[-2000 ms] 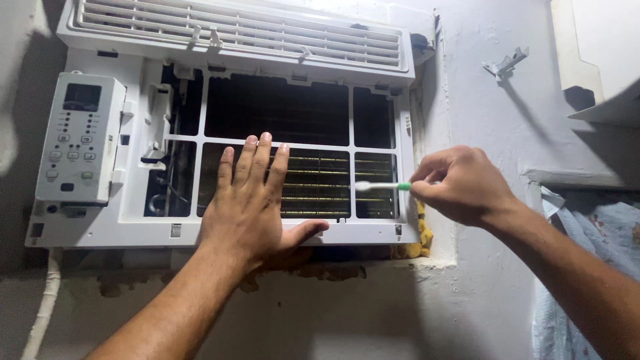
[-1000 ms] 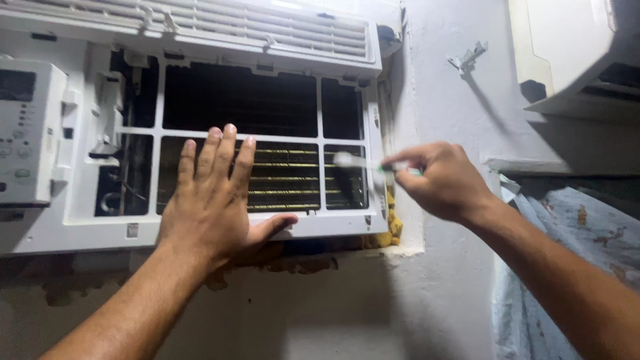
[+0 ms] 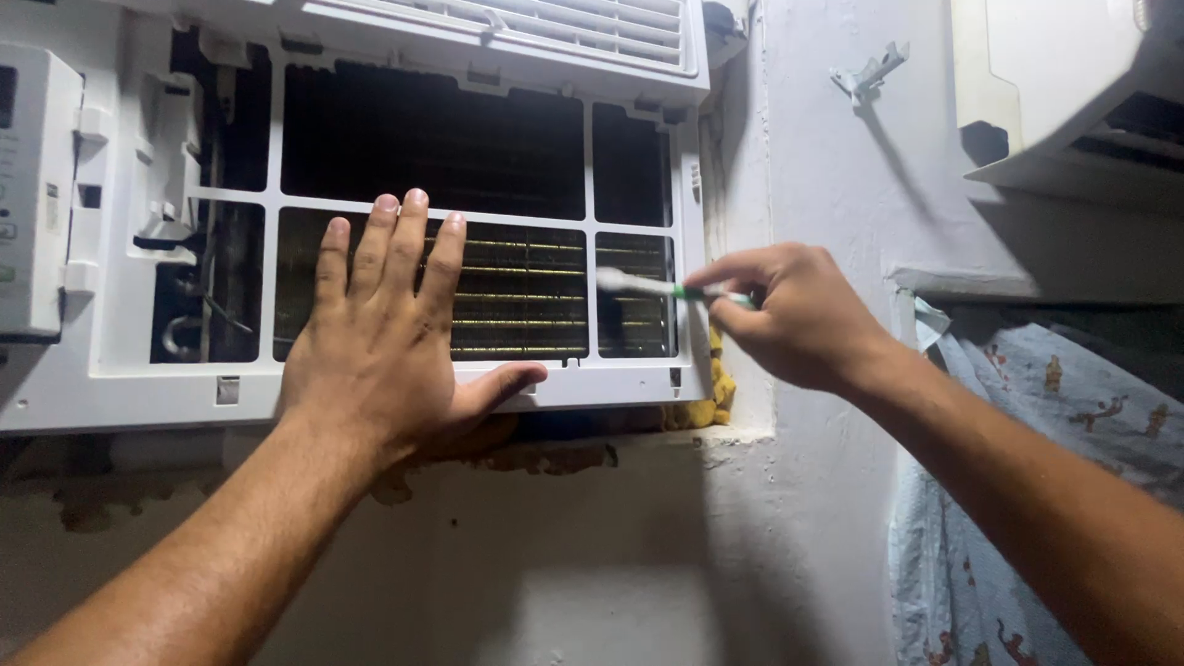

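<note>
The white plastic front frame of a window air conditioner fills the upper left, its louvred grille above. My left hand lies flat with fingers spread on the frame's lower part, over the openings and bottom edge. Between thumb and fingers my right hand holds a toothbrush with a green band, right of the frame. The blurred bristle head is at the lower right opening, in front of the finned coil; whether it touches the fins I cannot tell.
A control panel is at the left edge. Yellow foam shows under the unit's right corner, above chipped wall plaster. A metal bracket juts from the wall. Another white appliance hangs upper right, above a patterned blue cloth.
The view has shifted right and closer. My left hand stays spread on the frame, and my right hand still holds the toothbrush near the right-hand opening.
</note>
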